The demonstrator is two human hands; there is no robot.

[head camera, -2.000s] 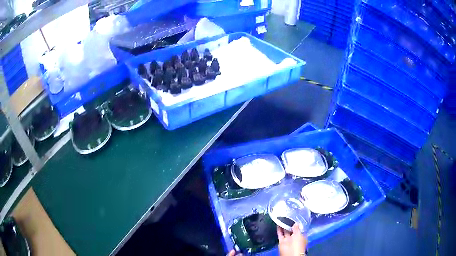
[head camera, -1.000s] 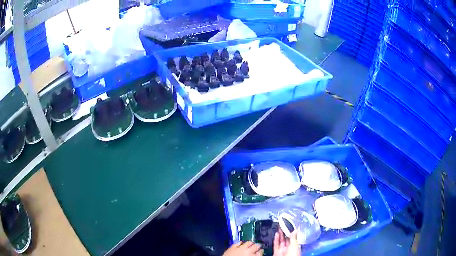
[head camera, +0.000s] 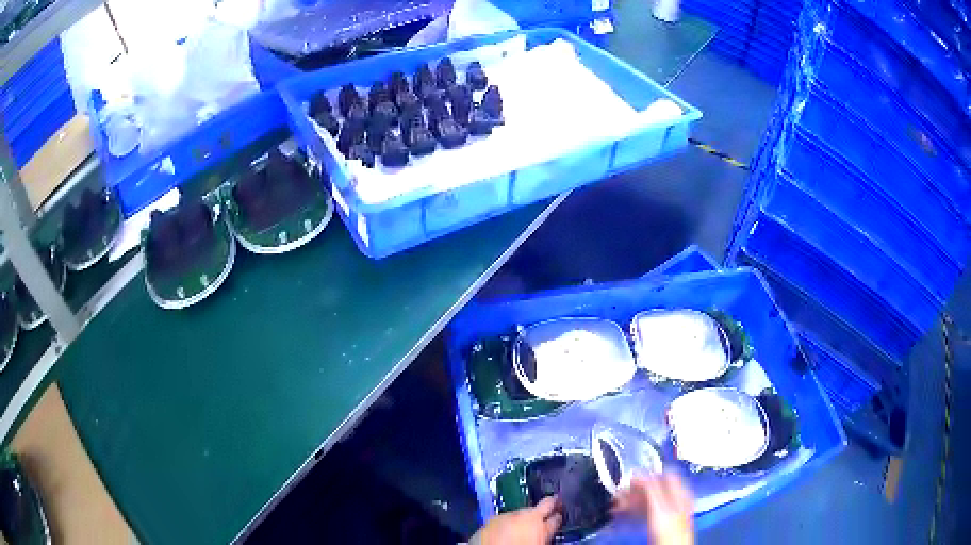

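Note:
A blue crate [head camera: 646, 287] sits beside the bench with several oval housings in it. Three silver-white shells, one of them the housing at the back left [head camera: 575, 360], lie white face up over green boards. At the front left, a green half-shell with a black insert [head camera: 570, 490] lies open side up. My left hand [head camera: 522, 524] touches its insert. A clear-rimmed shell [head camera: 626, 460] stands tilted at that housing's right side. My right hand [head camera: 662, 511] is at its lower edge, blurred; its grip cannot be told.
On the green bench [head camera: 256, 362] stands a blue crate [head camera: 522, 192] with rows of black parts [head camera: 410, 122] on white liner. Two open housings [head camera: 279, 202] lie beside it. Tall blue crate stacks [head camera: 873, 192] stand at right. A tan sheet [head camera: 91, 479] lies at lower left.
My left hand has come into the crate onto the black insert. The clear-rimmed shell has tipped from lying flatter to tilted. My right hand has shifted right from the insert's edge.

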